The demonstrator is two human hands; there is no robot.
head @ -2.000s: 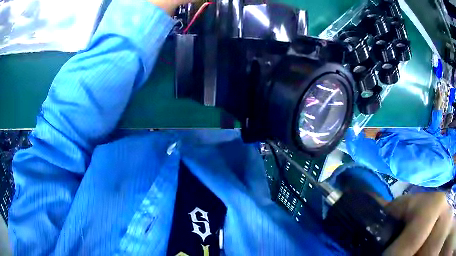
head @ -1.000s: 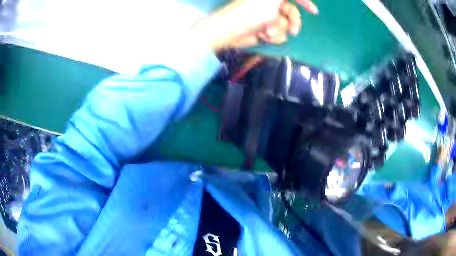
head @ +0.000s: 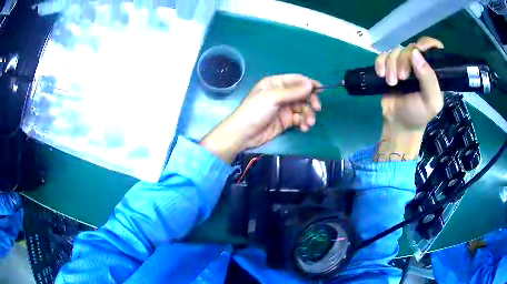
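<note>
My right hand (head: 408, 77) grips the black electric screwdriver (head: 445, 75), held level above the bench with its bit (head: 333, 86) pointing left. My left hand (head: 283, 108) has thumb and fingertips pinched together at the bit's tip, the other fingers loosely curled; whether it holds a tiny screw there cannot be made out. Below the hands is the black housing (head: 294, 175) with a red-orange wire (head: 248, 169) at its left end. Its round glass front lens (head: 321, 247) shows green reflections and faces me. The screw cup (head: 221, 69), with dark specks inside, stands left of my left hand.
Glaring white stacked trays (head: 117, 83) lie at the left. A clear tray with black lens barrels (head: 445, 166) is at the right, partly behind my right sleeve. The screwdriver cord (head: 445, 198) crosses in front of it. A pale rail (head: 311, 25) edges the bench's far side.
My right hand has raised the screwdriver from the lower right to above the housing. My left hand has met the bit's tip. The view has shifted, and the screw cup now shows.
</note>
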